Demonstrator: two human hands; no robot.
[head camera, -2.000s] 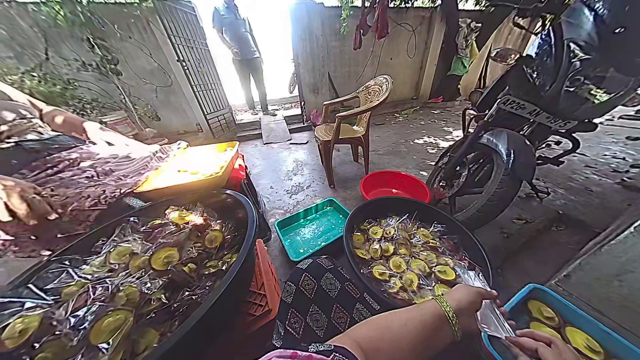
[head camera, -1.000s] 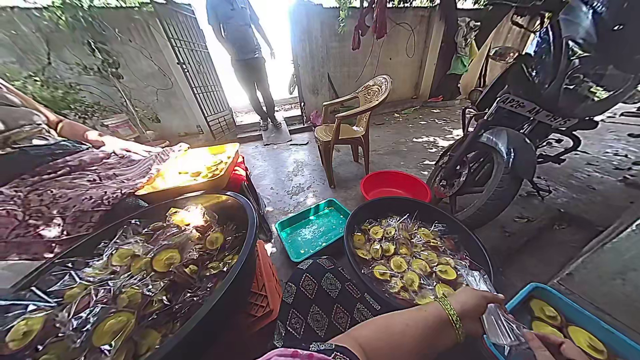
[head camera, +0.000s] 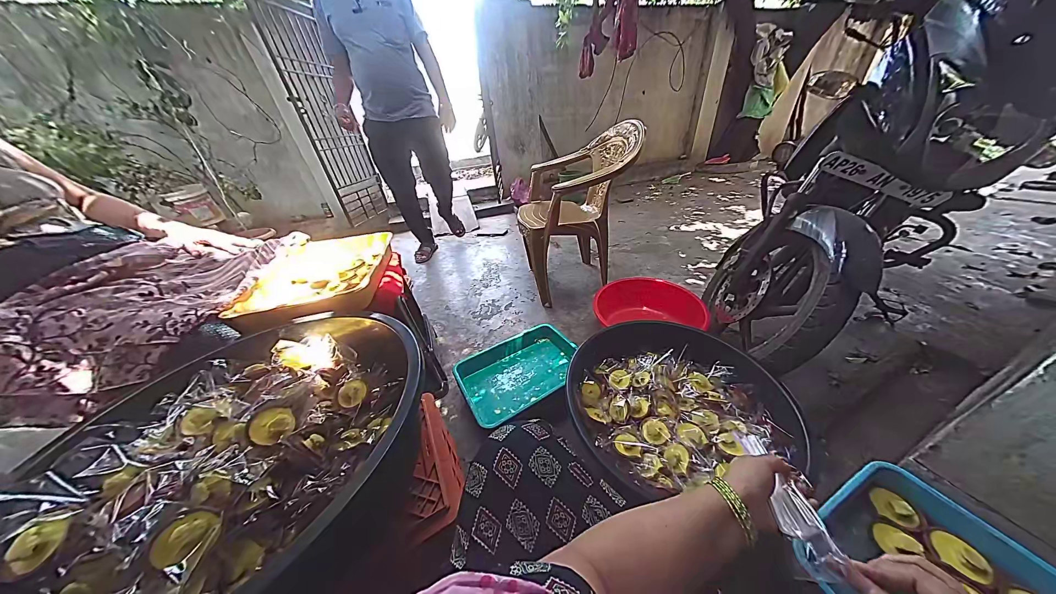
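Observation:
My left hand (head camera: 763, 487), with green bangles at the wrist, is shut on a clear plastic wrapper (head camera: 799, 507) over the right rim of a black tub (head camera: 590, 351). That tub holds many yellow round pieces in clear wrappers (head camera: 656, 431). At the bottom right edge, my right hand (head camera: 903, 573) touches the lower end of the wrapper; its fingers are partly cut off by the frame. Beside it, a blue tray (head camera: 879, 470) holds unwrapped yellow round pieces (head camera: 961, 557). On the left stands a larger black tub (head camera: 412, 363) with more wrapped yellow pieces (head camera: 272, 426).
A green tray (head camera: 516, 375) and a red basin (head camera: 652, 303) lie ahead, near a plastic chair (head camera: 577, 206). A motorcycle (head camera: 850, 239) stands right. A seated person's hand (head camera: 210, 239) is near a yellow tray (head camera: 309, 276). Another person (head camera: 396, 107) stands by the gate. An orange crate (head camera: 437, 470) is between the tubs.
The person by the gate has come closer into the yard. The seated person's arm and cloth have moved toward the yellow tray. My left hand stays near the right tub's rim.

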